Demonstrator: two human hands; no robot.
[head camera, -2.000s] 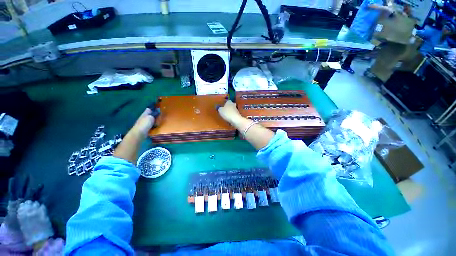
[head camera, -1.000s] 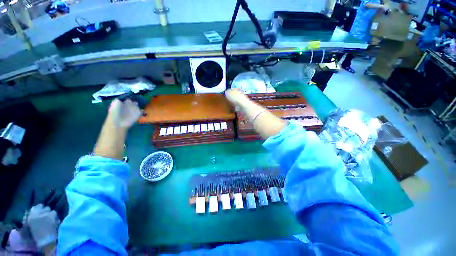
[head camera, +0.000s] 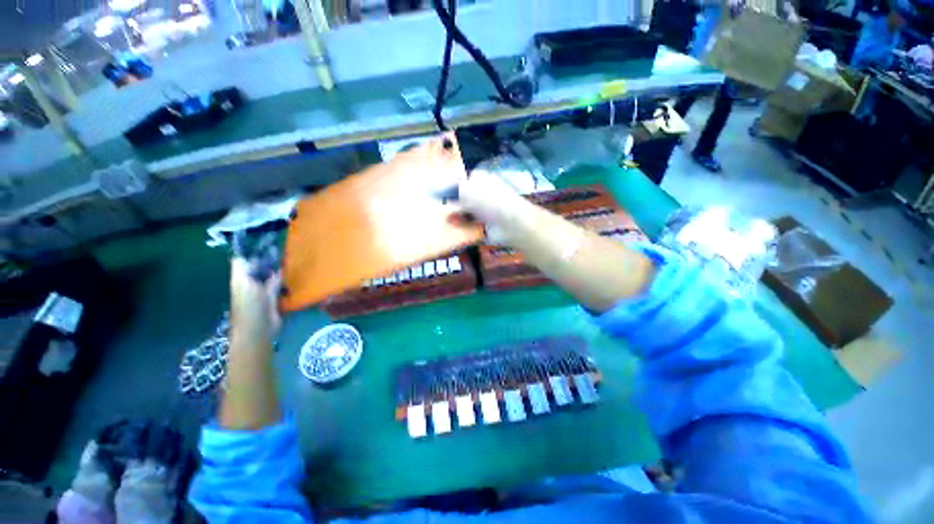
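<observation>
My left hand (head camera: 258, 271), with black coverings on the fingers, grips the left edge of an orange-brown board (head camera: 358, 225). My right hand (head camera: 492, 208) grips its right edge. The board is raised and tilted over the left stack of bakelite trays (head camera: 410, 296). A row of white metal plates (head camera: 415, 271) shows on that stack below the board. The right tray stack (head camera: 522, 268) stands beside it, partly behind my right hand and forearm. The assembly fixture (head camera: 492, 368) lies nearer me, with upright pins and a row of metal plates along its near edge.
A white screw bowl (head camera: 331, 353) and framed metal pieces (head camera: 207, 360) lie at left. A clear plastic bag (head camera: 722, 241) is at right, with a cardboard box (head camera: 828, 287) beyond. Another person's gloved hands (head camera: 138, 476) show at lower left. A raised shelf (head camera: 379, 121) crosses behind; a person carries a box (head camera: 758, 46).
Both hands have lifted the board off the left stack and tilted it up, uncovering the row of white plates. The view has shifted a little.
</observation>
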